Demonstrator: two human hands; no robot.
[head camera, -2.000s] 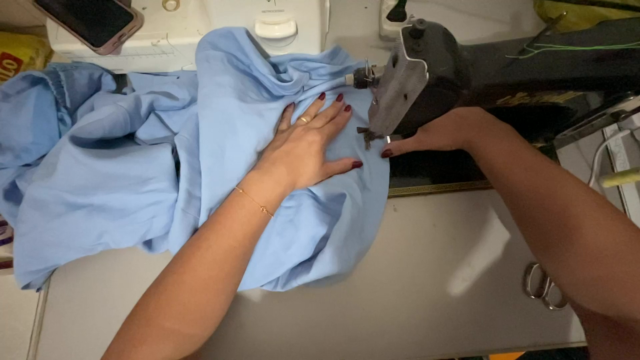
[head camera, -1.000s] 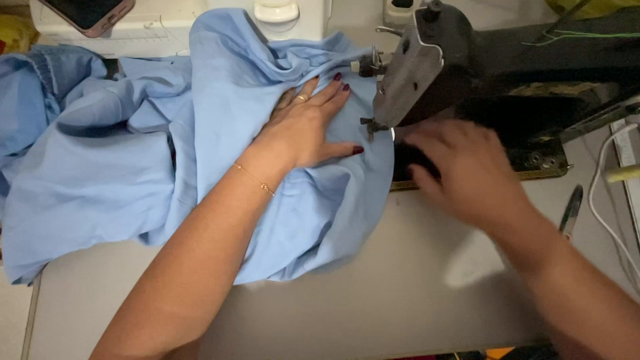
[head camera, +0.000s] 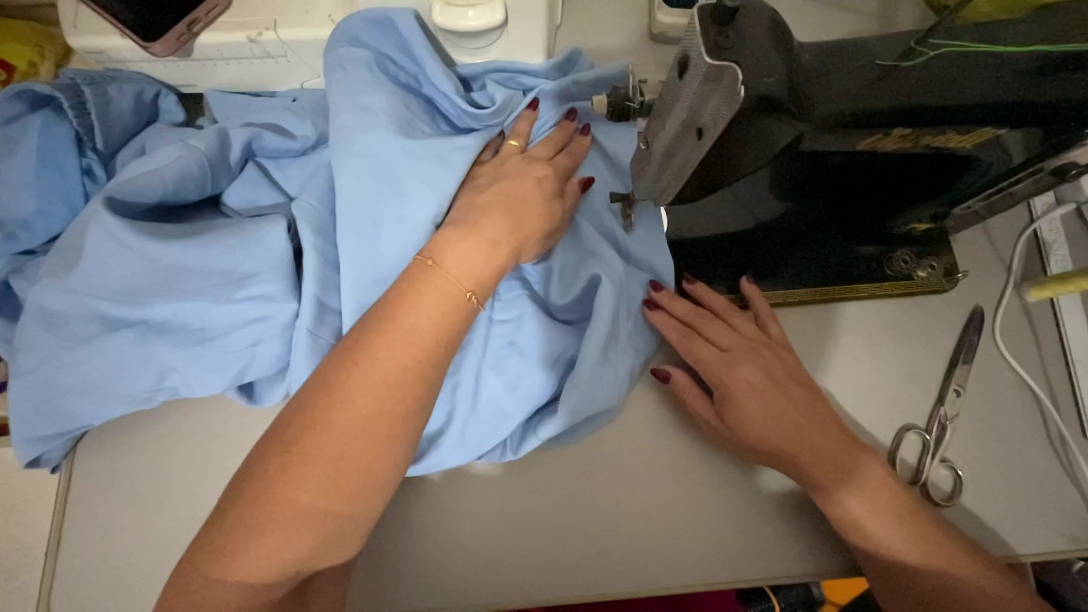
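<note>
Light blue fabric (head camera: 501, 365) lies bunched over the table and reaches under the presser foot (head camera: 627, 211) of a black sewing machine (head camera: 816, 170). My left hand (head camera: 523, 191) rests flat on the fabric, left of the presser foot, fingers apart and holding nothing. My right hand (head camera: 735, 365) is spread at the fabric's right edge, below the machine bed, with its fingertips near or on the cloth and the bed's front edge. The needle is too small to make out, and the cloth's underside is hidden.
Metal scissors (head camera: 939, 425) lie on the table (head camera: 595, 527) right of my right hand. A white cable (head camera: 1011, 314) runs along the far right. Behind the fabric stands a white machine (head camera: 289, 42) with a phone (head camera: 157, 21) on it. Green thread (head camera: 960, 47) lies over the black machine's arm.
My right hand has moved from beside the presser foot down toward me, to the fabric's right edge. My left hand stays on the fabric. The scissors, partly covered before, show fully.
</note>
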